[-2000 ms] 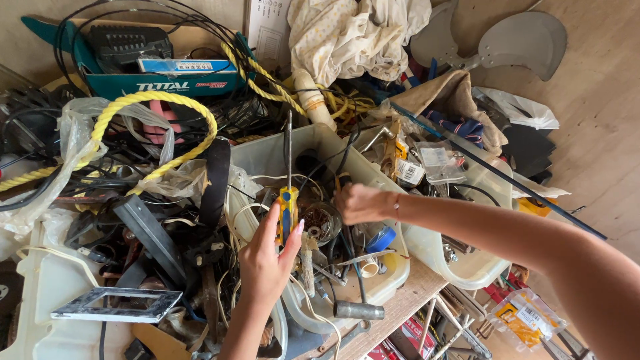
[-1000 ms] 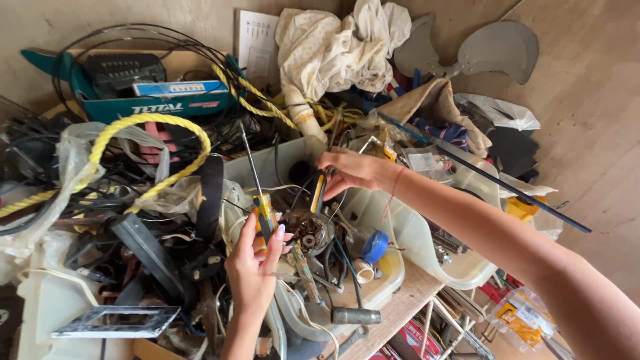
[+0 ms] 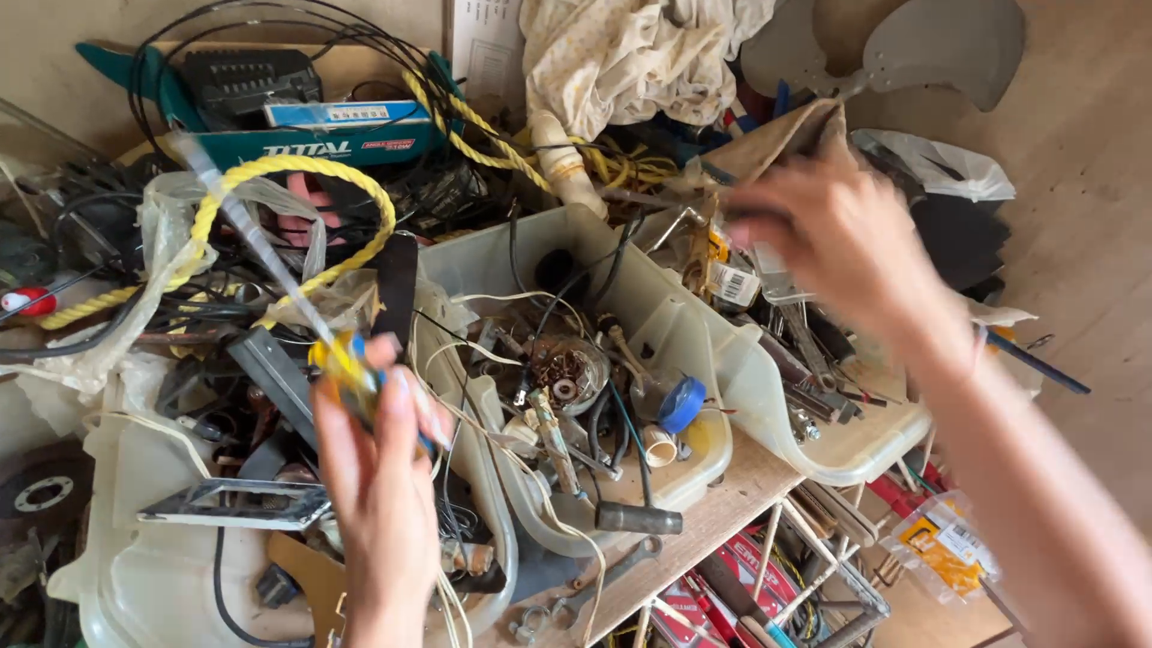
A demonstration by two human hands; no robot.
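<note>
My left hand [image 3: 382,459] holds a long screwdriver [image 3: 355,373] by its yellow and blue handle, the blurred shaft pointing up and left across a yellow rope [image 3: 387,207]. At the upper right my right hand [image 3: 837,243] is blurred by motion above the right plastic bin [image 3: 846,463]; something dark shows at its fingertips, too blurred to name. Between the hands, the middle bin [image 3: 576,234] holds a clear jar of rusty washers [image 3: 567,373], a blue cap [image 3: 682,405], wires and small metal parts.
A teal box [image 3: 315,148] with black cables stands at the back left, beside a crumpled cloth [image 3: 630,63]. Metal fan blades [image 3: 945,54] lie at the back right. A combination wrench [image 3: 612,571] rests on the wooden shelf edge, above a wire rack [image 3: 823,558].
My right hand has moved from the middle bin to above the right bin. The screwdriver in my left hand has tilted further left, away from the middle bin.
</note>
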